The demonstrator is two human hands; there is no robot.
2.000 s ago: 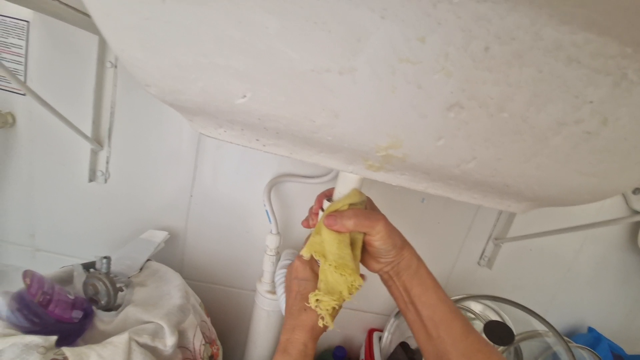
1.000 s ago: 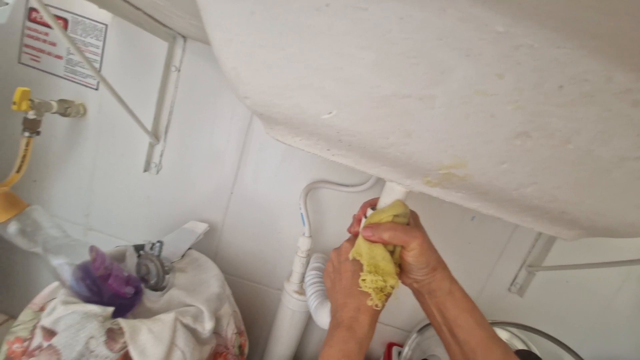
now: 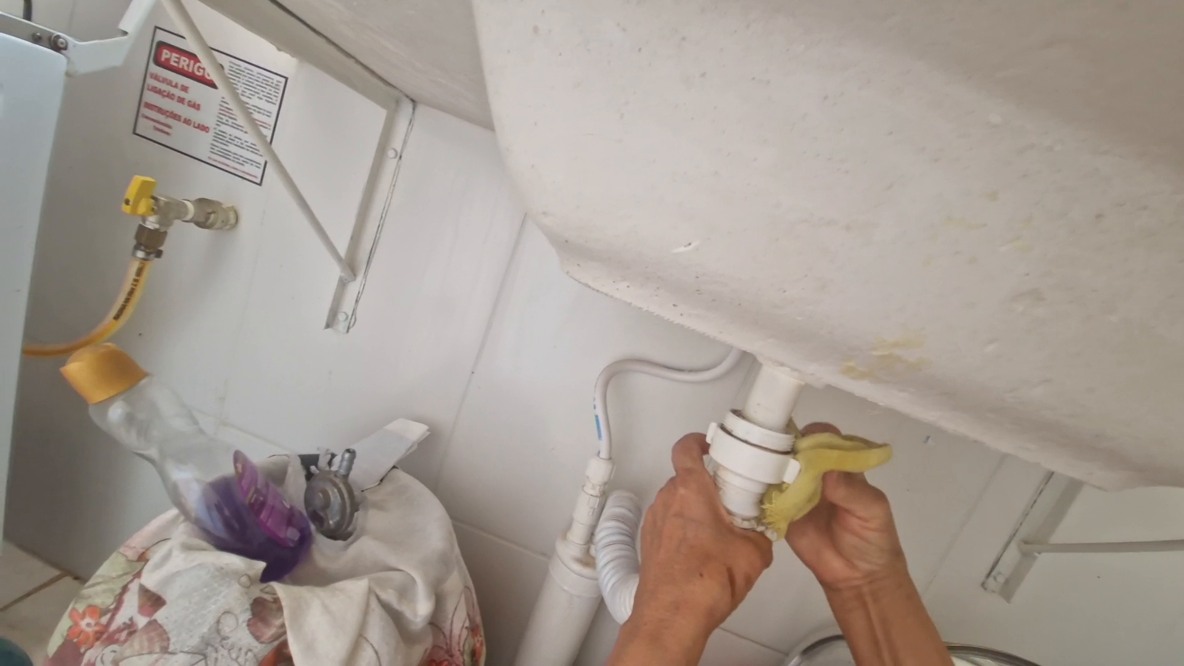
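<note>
Under the white sink basin (image 3: 814, 231) a short white plastic drain pipe (image 3: 773, 393) comes down to a white slip nut (image 3: 751, 449). My left hand (image 3: 694, 546) is closed around the drain fitting just below that nut; its fingertips are partly hidden behind the fitting. My right hand (image 3: 846, 527) pinches a yellow cloth (image 3: 823, 467) against the fitting's right side. A white corrugated hose (image 3: 618, 553) curves beside my left wrist, and its upper end is hidden by my hand.
A thin white hose (image 3: 647, 367) enters a wide white pipe (image 3: 564, 592). Metal brackets (image 3: 375, 217) support the basin. At left are a yellow-handled gas valve (image 3: 166, 211), a clear bottle (image 3: 153, 421) with purple liquid, a gas regulator (image 3: 330, 499) and a floral cloth (image 3: 370, 592). A glass lid (image 3: 823, 647) shows below.
The cloth, wrapped around the drain fitting before, is now at its right side in my right hand, and the white nut is exposed. The view has shifted left.
</note>
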